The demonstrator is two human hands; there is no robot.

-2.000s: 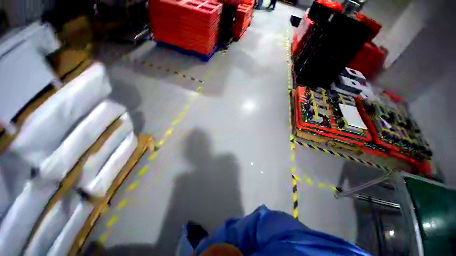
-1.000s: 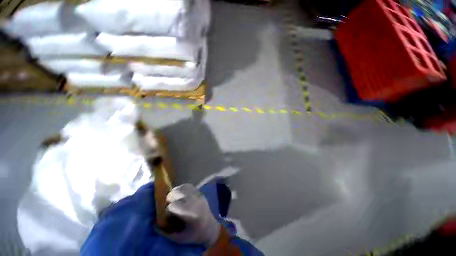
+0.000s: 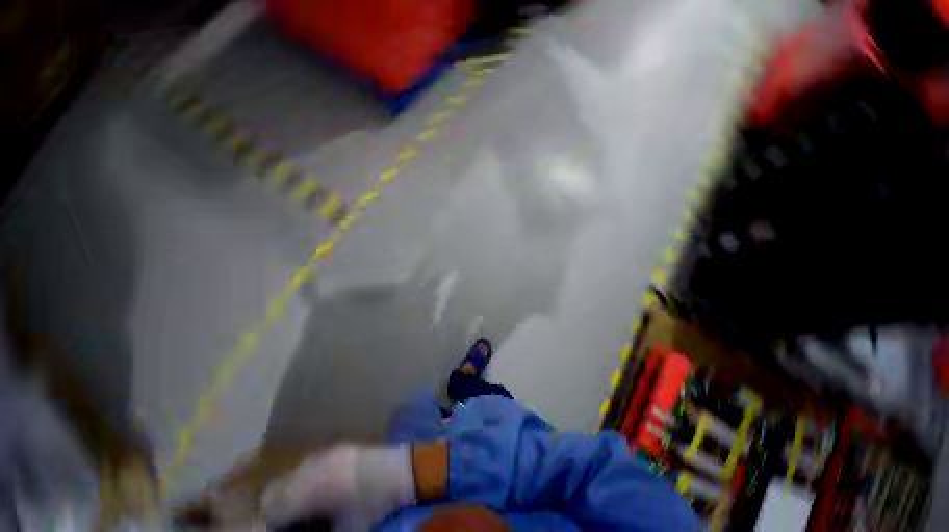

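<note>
My right hand (image 3: 338, 485), in a white glove, reaches from the right across the bottom of the view. It is blurred and appears closed on a brown carton edge (image 3: 245, 480). More blurred brown edge (image 3: 120, 457) and a whitish mass (image 3: 36, 447), perhaps white packing material, show at the lower left. What the carton holds cannot be made out. My left hand cannot be seen.
Grey floor (image 3: 489, 239) lies between yellow-black tape lines. A red stack (image 3: 380, 36) on a blue base is at the top left. Black crates (image 3: 832, 218) and a red tray with circuit boards (image 3: 718, 436) are at the right. My shoe (image 3: 476, 356) shows ahead.
The view has swung back from the left. The stacked white sacks have left the picture, and the white bulk and brown edge have shifted to the lower left. The trays at the right are back.
</note>
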